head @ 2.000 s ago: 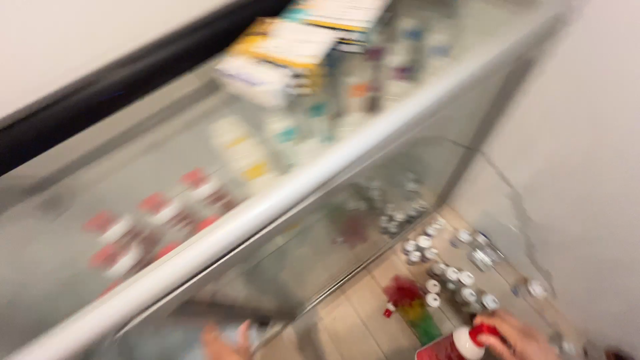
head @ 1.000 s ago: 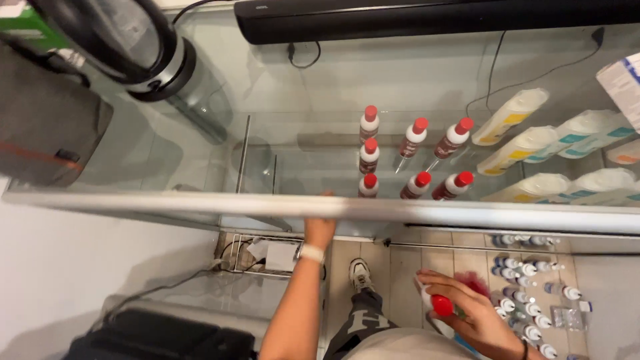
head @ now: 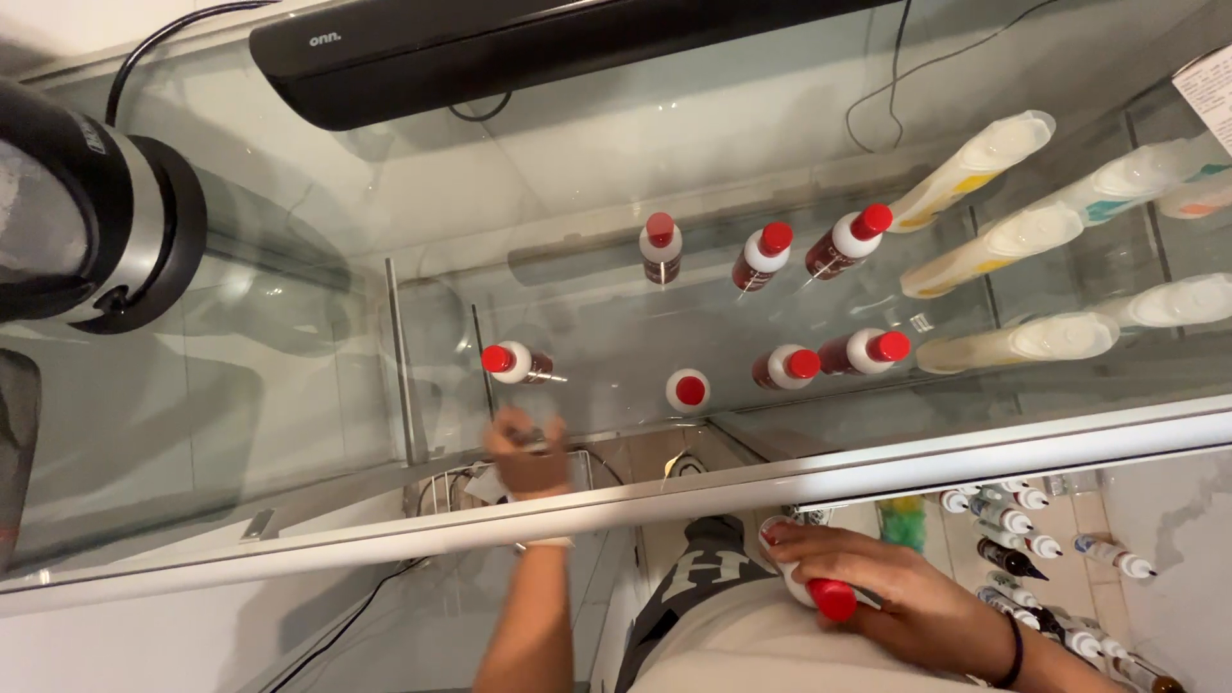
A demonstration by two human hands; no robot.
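Observation:
My left hand (head: pixel 529 452) reaches into the glass display case, seen through its top, with fingers apart just below a red-capped white bottle (head: pixel 520 363). My right hand (head: pixel 866 577) holds another red-capped bottle (head: pixel 799 577) outside the case, near my body. Inside, more red-capped bottles with dark red labels stand on the shelf: one (head: pixel 690 389) right of my left hand, one (head: pixel 661 247) farther back, and several to the right, among them one (head: pixel 850 241) at the back and one (head: pixel 864 350) at the front.
Pale squeeze bottles (head: pixel 1020 342) stand in rows at the case's right. A black soundbar (head: pixel 539 48) and a black appliance (head: pixel 106 212) rest on the glass top. The case's metal front rail (head: pixel 616 507) crosses the view. Many small nozzle bottles (head: pixel 1006 515) stand on the floor at lower right.
My left hand has moved from the front rail into the case. One red-capped bottle now stands farther left, apart from the others. The view has moved closer to the case.

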